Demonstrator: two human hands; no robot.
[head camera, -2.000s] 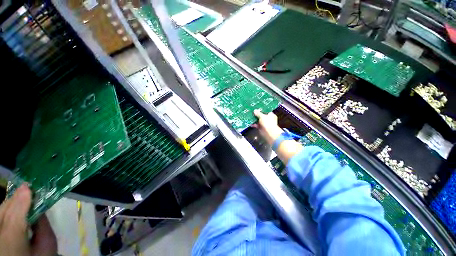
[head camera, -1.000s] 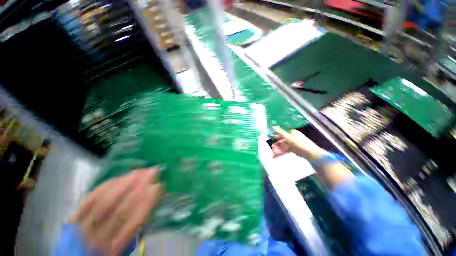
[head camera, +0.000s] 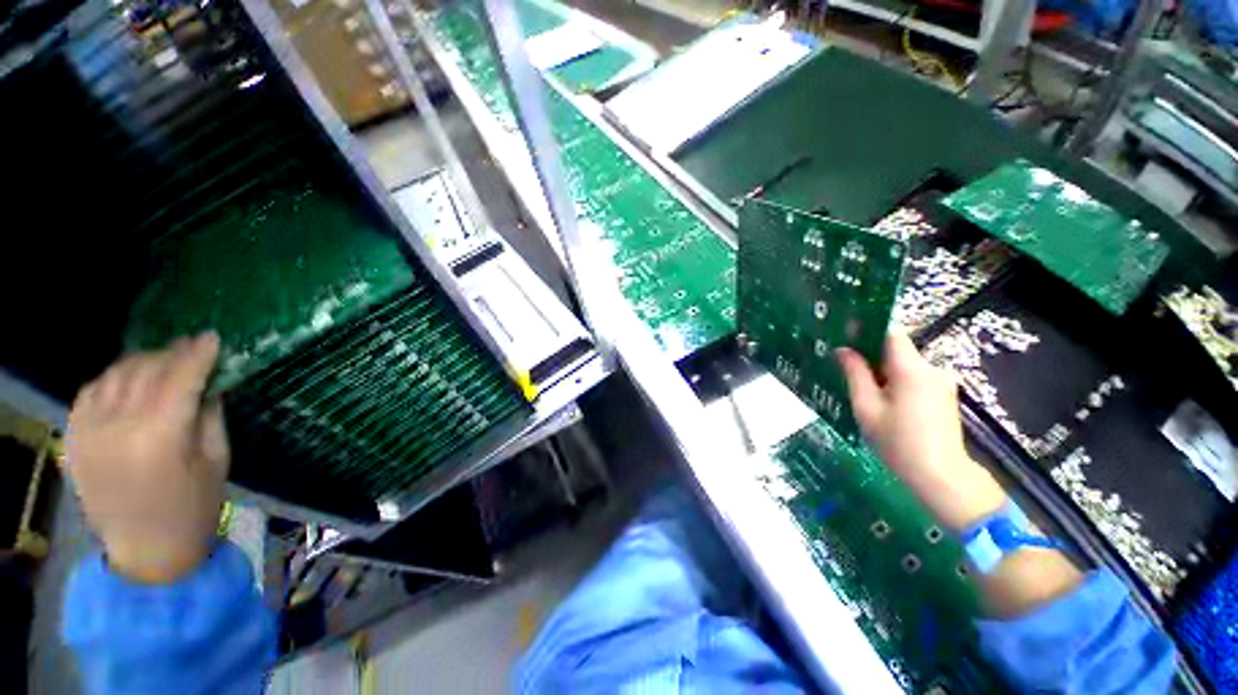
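My right hand (head camera: 907, 407), with a blue wrist strap (head camera: 1005, 534), holds a green printed circuit board (head camera: 815, 306) tilted up above the line, thumb on its face. My left hand (head camera: 152, 448) is at the front of the black magazine rack (head camera: 387, 513), with its fingers at the edge of a board (head camera: 278, 278) in the rack. The left hand is slightly blurred, and whether it grips that board cannot be told. More boards (head camera: 645, 231) lie end to end on the line, and others (head camera: 883, 557) lie nearer me.
A silver rail (head camera: 720, 496) runs along the line's near side. Black bins (head camera: 1052, 360) with cream components stand to the right, with a spare board (head camera: 1059, 224) across them. White papers (head camera: 713, 82) lie on the green mat (head camera: 869, 129). A metal post (head camera: 536, 149) rises beside the rack.
The board that my left hand carried one second ago is no longer in front of me; my left hand is back at the rack. My right hand now holds a board raised off the line.
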